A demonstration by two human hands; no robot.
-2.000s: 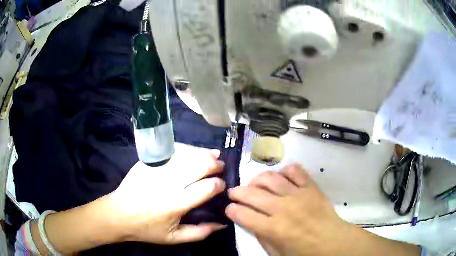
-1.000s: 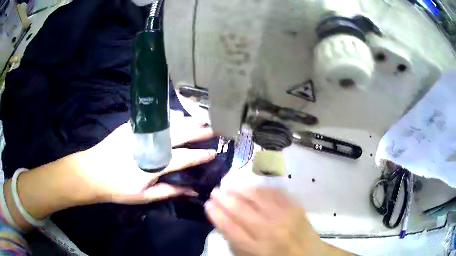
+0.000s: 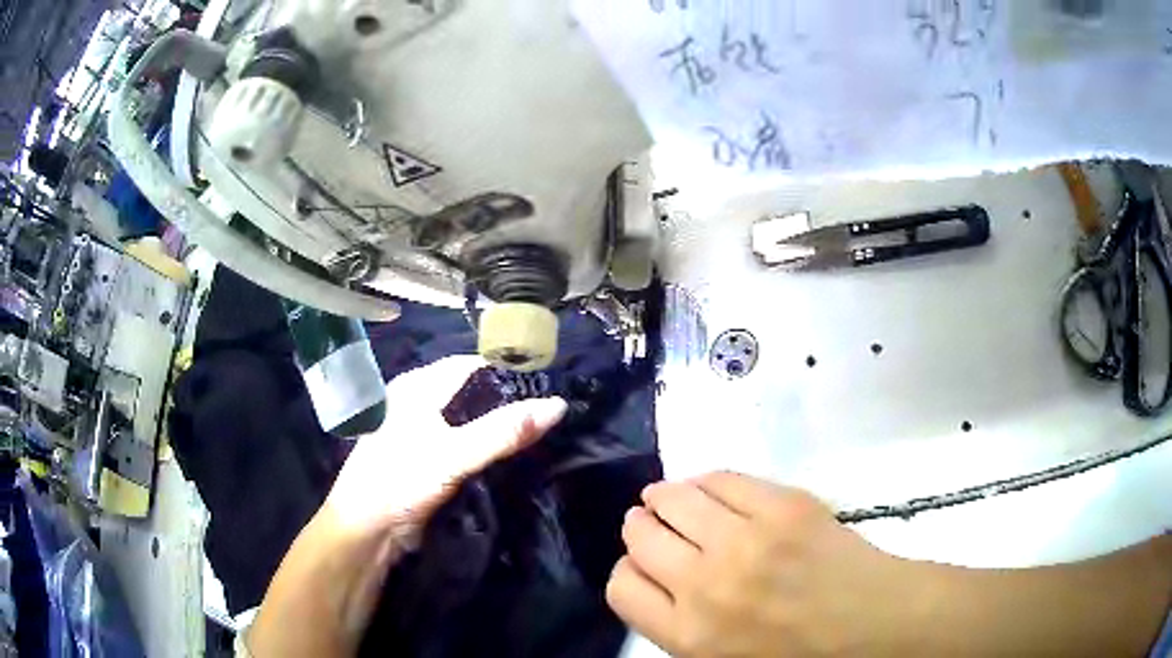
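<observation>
The dark garment (image 3: 514, 566) lies under the machine head and spreads to the left. Its right edge runs down from the presser foot (image 3: 632, 337). My left hand (image 3: 431, 450) lies flat on the cloth left of the foot, thumb apart from the fingers, some fingers hidden behind the cream tension knob (image 3: 517, 337). My right hand (image 3: 758, 566) rests below the foot, fingers curled over the cloth's right edge; its thumb is hidden, so a grip on the cloth cannot be made out.
The off-white machine head (image 3: 514, 116) and green lamp (image 3: 337, 366) stand over the cloth. Thread snips (image 3: 900, 242) lie on the bed, right of the foot. Scissors (image 3: 1131, 302) lie far right. A handwritten note (image 3: 823, 90) hangs at the top. Other machines (image 3: 116, 373) show left.
The view has swung right, so the head and lamp appear further left. My left hand's thumb now points up toward the foot. My right hand's fingertips stay at the cloth's edge.
</observation>
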